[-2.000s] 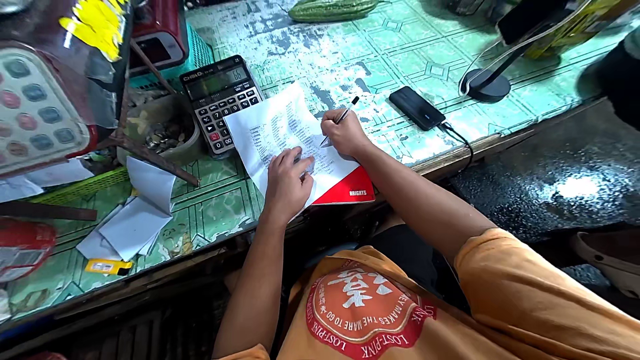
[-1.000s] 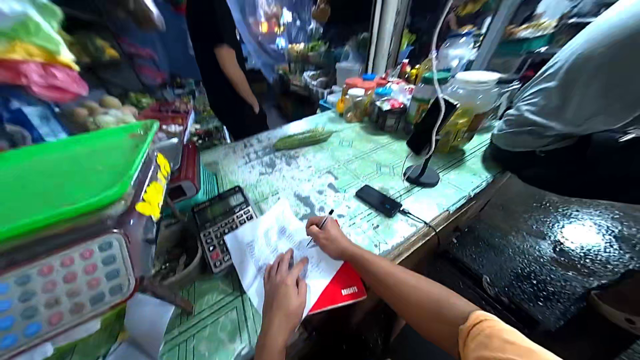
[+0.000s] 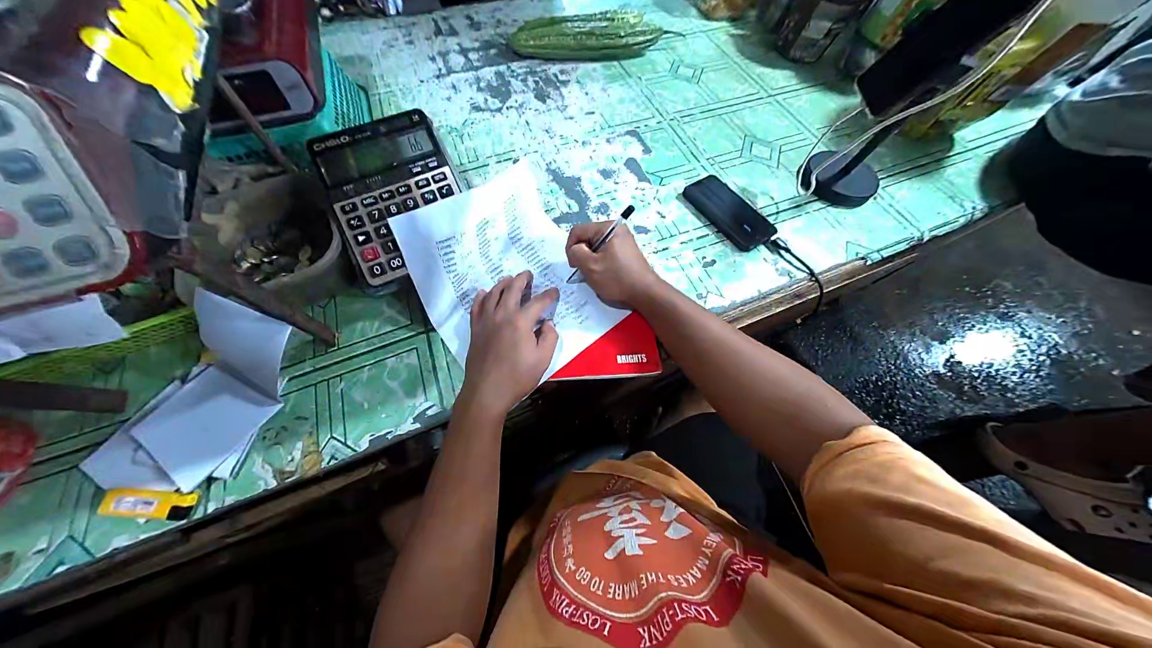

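Observation:
My right hand (image 3: 612,261) grips a pen (image 3: 615,229), its tip touching the right part of a written sheet of white paper (image 3: 504,216). My left hand (image 3: 511,337) lies on the lower part of that sheet, fingers spread, holding nothing. Beneath the paper is a red book or folder (image 3: 621,349), showing at the table's front edge. A desktop calculator (image 3: 387,193) stands just left of the sheet, its upper left edge touched or overlapped by paper. To the right of my right hand lies a black power bank or phone (image 3: 729,212) with a cable plugged in.
A ridged green gourd (image 3: 585,36) lies at the back of the green-patterned table (image 3: 360,360). A bowl of coins (image 3: 279,243), folded papers (image 3: 202,418), a yellow box (image 3: 148,504) and a scale (image 3: 54,198) are left. A phone stand (image 3: 839,180) is right; a person (image 3: 1098,117) is beyond.
The view has tilted up and back down again. My right hand stays on the paper with the pen, and my left hand still rests on the sheet.

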